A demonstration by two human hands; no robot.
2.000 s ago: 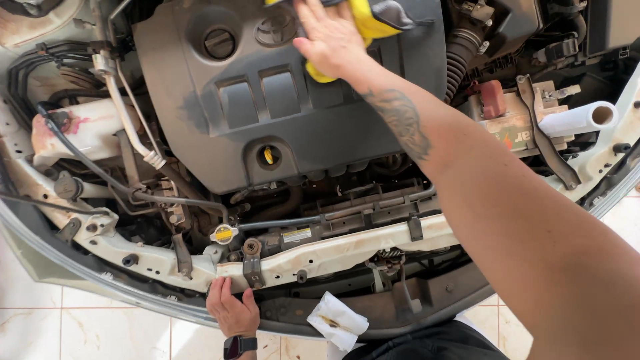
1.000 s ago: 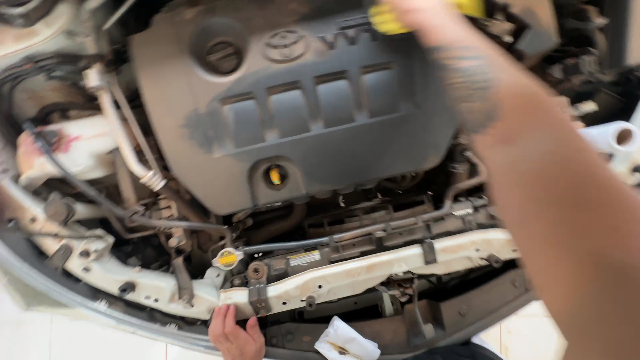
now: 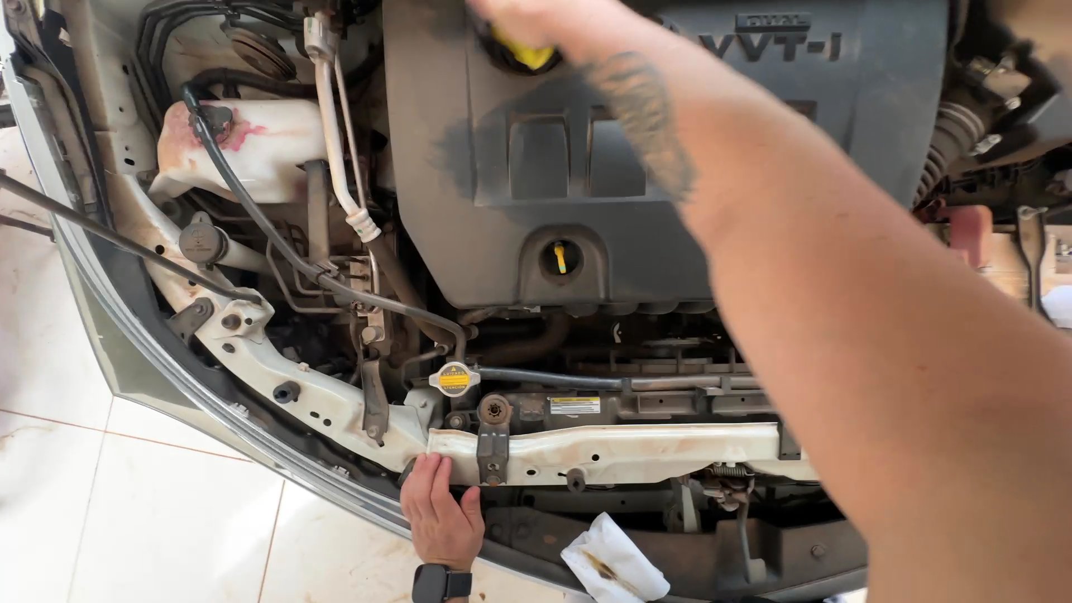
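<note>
My right hand (image 3: 544,21) reaches over the grey plastic engine cover (image 3: 469,243) at the top edge of the view, partly cut off. Its fingers are on a yellow and black cloth (image 3: 523,54), which covers the spot of the oil filler cap. My left hand (image 3: 442,511), with a watch on the wrist, rests on the pale front crossmember (image 3: 645,452), its fingers apart and holding nothing. The yellow dipstick handle (image 3: 561,257) sits in its round recess. A stained white paper towel (image 3: 615,561) lies on the front panel right of my left hand.
A radiator cap (image 3: 454,379) with a yellow label sits behind the crossmember. At the left are a stained white plastic reservoir (image 3: 276,146), a dark rubber hose (image 3: 243,188) and a thin prop rod (image 3: 109,230). A ribbed air intake hose (image 3: 950,151) runs at the right.
My right hand has moved left over the engine cover with the yellow cloth, from the lettering's right side to the filler cap area. My left hand stays on the crossmember. The view has shifted closer.
</note>
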